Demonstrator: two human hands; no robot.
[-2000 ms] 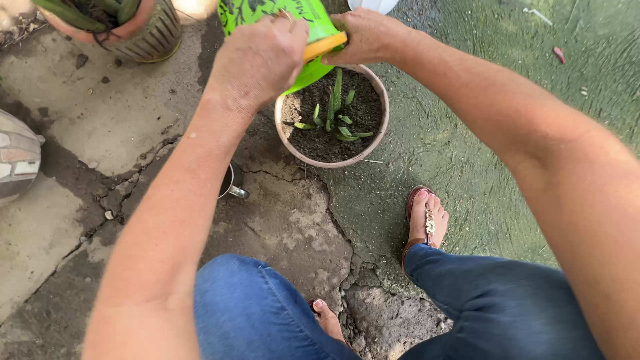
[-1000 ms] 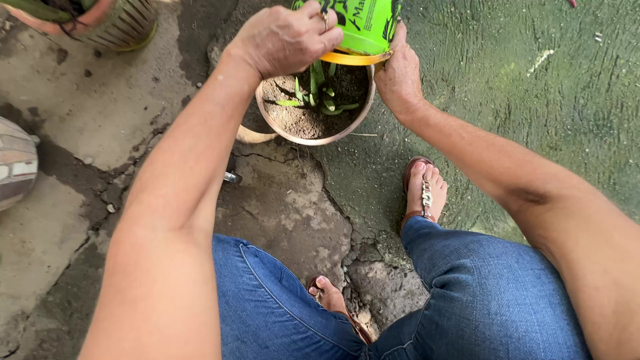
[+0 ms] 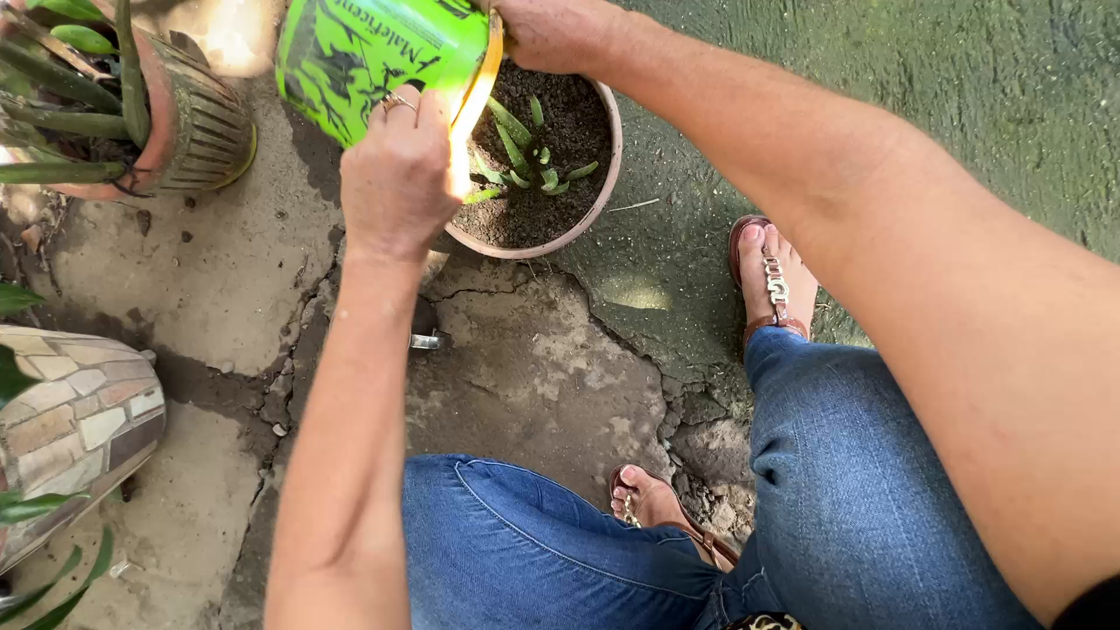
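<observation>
A bright green plastic bucket (image 3: 385,61) with dark printed figures and a yellow-orange rim lies tilted over the left part of a round plant pot (image 3: 615,144). My left hand (image 3: 398,171), wearing a ring, grips the bucket near its rim on the near side. At the far side of the rim, my right hand (image 3: 547,35) holds it too. Small spiky green succulents (image 3: 521,149) stand in the dark soil (image 3: 560,206) of the pot. The inside of the bucket is hidden.
A ribbed pot (image 3: 206,118) with long-leaved plants stands at upper left, a stone-patterned planter (image 3: 83,411) at left. A metal handle (image 3: 426,341) shows beside my left forearm. Cracked concrete (image 3: 534,376) lies around my sandalled feet (image 3: 766,271).
The bucket and both hands have moved left relative to the pot since one second ago. More soil and plants show now at the pot's right side.
</observation>
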